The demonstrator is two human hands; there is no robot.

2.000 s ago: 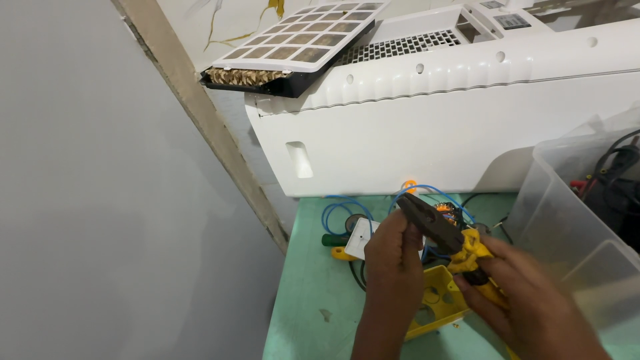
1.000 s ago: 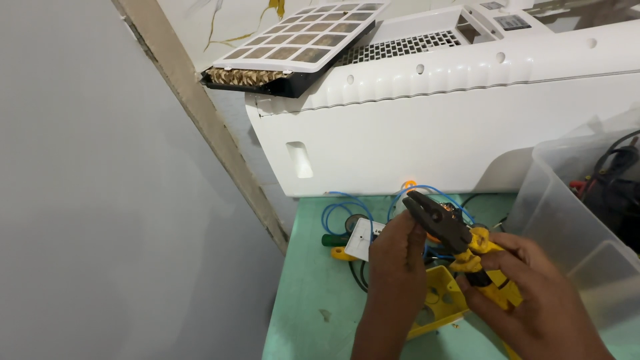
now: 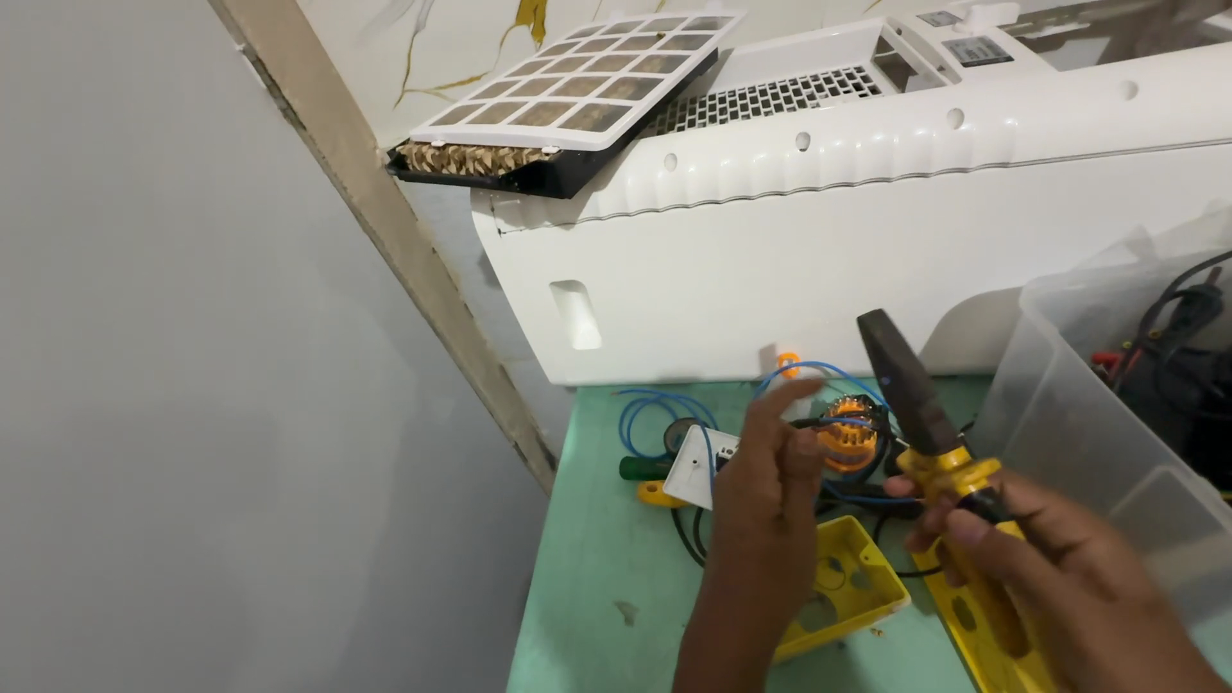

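Note:
My right hand (image 3: 1020, 549) holds combination pliers (image 3: 914, 395) by their yellow and black handles, jaws pointing up. My left hand (image 3: 770, 472) is raised left of the pliers, fingertips near a dark wire end; whether it pinches the wire cannot be told. Under the hands lies a yellow junction box (image 3: 857, 587). A white socket plate (image 3: 691, 472) with blue wire (image 3: 630, 423) lies left of my left hand, partly hidden by it. Behind the hands is an orange round container of small metal pieces (image 3: 849, 438).
A green-handled tool (image 3: 643, 469) and a yellow tool part (image 3: 659, 495) lie on the green table (image 3: 577, 597). A translucent plastic bin (image 3: 1088, 385) with black cables stands at right. A white appliance (image 3: 770, 279) spans the back, a gridded tray (image 3: 577, 82) on top. Another yellow piece (image 3: 962, 626) lies under my right hand.
The pliers have turned and moved right, away from my left hand. The fingers of my left hand have spread upward, and the orange container shows more plainly between the hands.

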